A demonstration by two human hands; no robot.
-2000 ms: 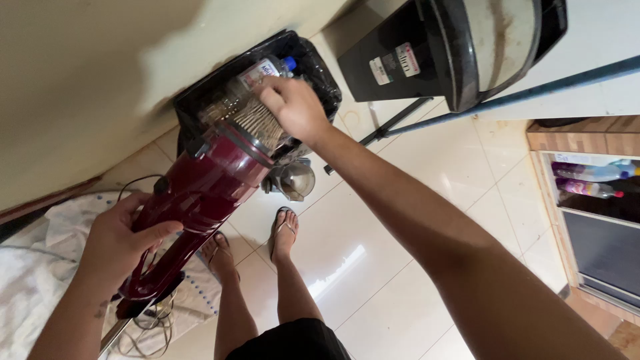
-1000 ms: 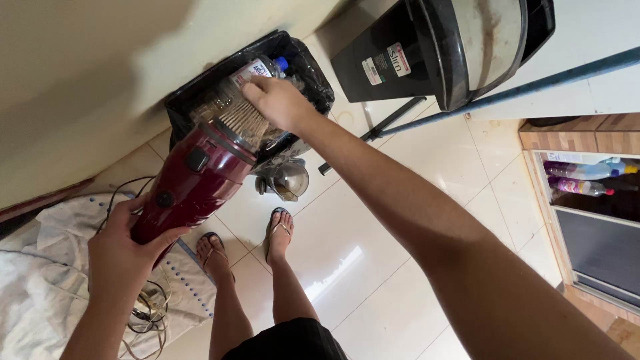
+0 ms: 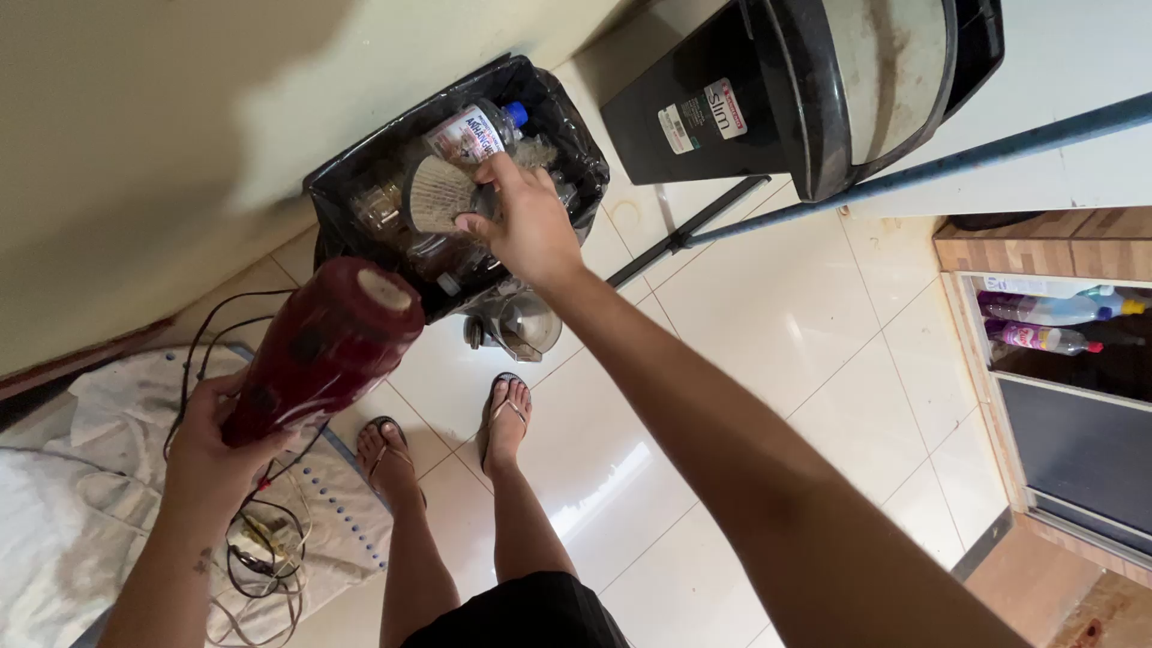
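Note:
My left hand (image 3: 220, 423) grips the dark red body of a handheld vacuum cleaner (image 3: 328, 346), its open end tilted up toward the bin. In my right hand (image 3: 531, 216) is a round pleated filter (image 3: 439, 193), pinched by the fingers over a bin lined with a black bag (image 3: 324, 180). The filter is apart from the red body and looks dusty. Under and beside it in the bin lie a plastic bottle with a blue cap (image 3: 468, 135) and other clear plastic waste. A clear dust cup (image 3: 526, 326) stands on the floor beside the bin.
A black slim pedal bin (image 3: 702, 117) is at the upper right, near a blue metal bar (image 3: 900, 180). Cables (image 3: 270, 549) lie on a pale cloth (image 3: 117, 405) at lower left. Bottles (image 3: 1044, 310) sit in a cabinet at right. My sandalled feet are on the tiles.
The filter, earlier at the mouth of the red vacuum body, is now apart from it in my right hand. My left hand has drawn the body back from the filter.

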